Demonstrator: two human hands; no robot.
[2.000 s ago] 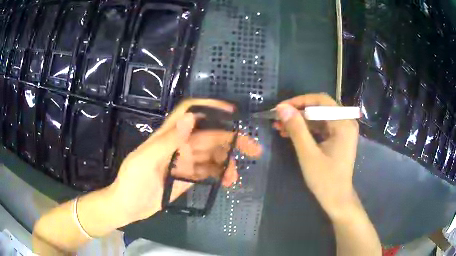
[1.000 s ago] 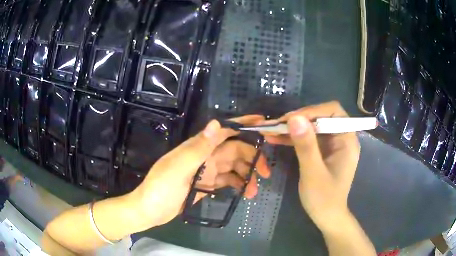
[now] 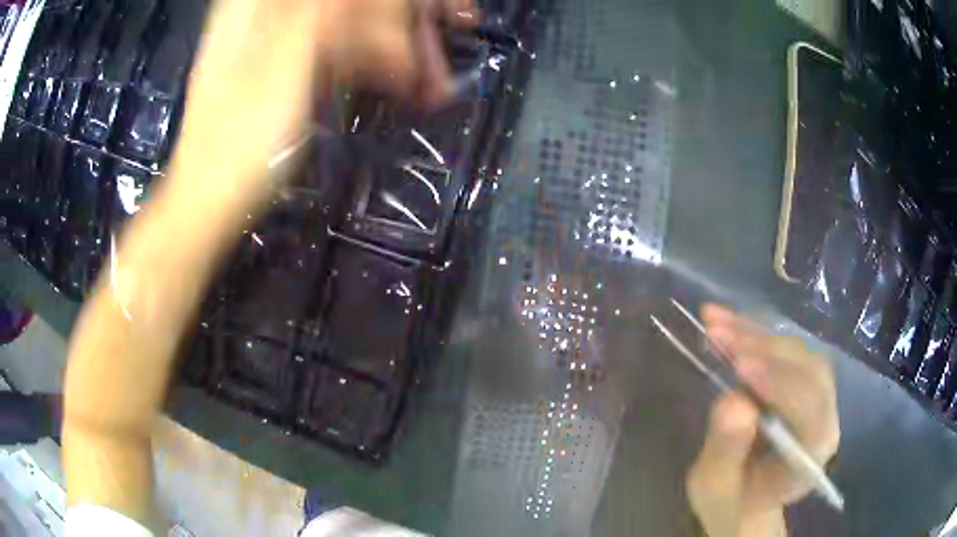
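Note:
My left hand (image 3: 383, 42) is blurred at the top, reaching over the glossy black blister tray (image 3: 357, 283). Its fingers are partly cut off by the top edge, and I cannot tell whether they hold anything. My right hand (image 3: 771, 420) holds the tweezers (image 3: 777, 432) at lower right, tips apart and pointing up-left over the mat, with nothing visible between them. The clear carrier sheet (image 3: 504, 357) lies between tray and right hand, with dark dots and bright specks. The black plastic frame is not clearly seen in my left hand.
A dark-screened smartphone (image 3: 819, 157) with a pale gold rim lies at upper right, beside another glossy black tray (image 3: 892, 231). The dark grey-green mat (image 3: 724, 189) runs between the carrier sheet and the phone. My left forearm crosses the left tray.
My left hand has moved from the middle up over the tray, and the black frame it held is no longer clearly visible. My right hand has moved down and right, turning the tweezers up-left.

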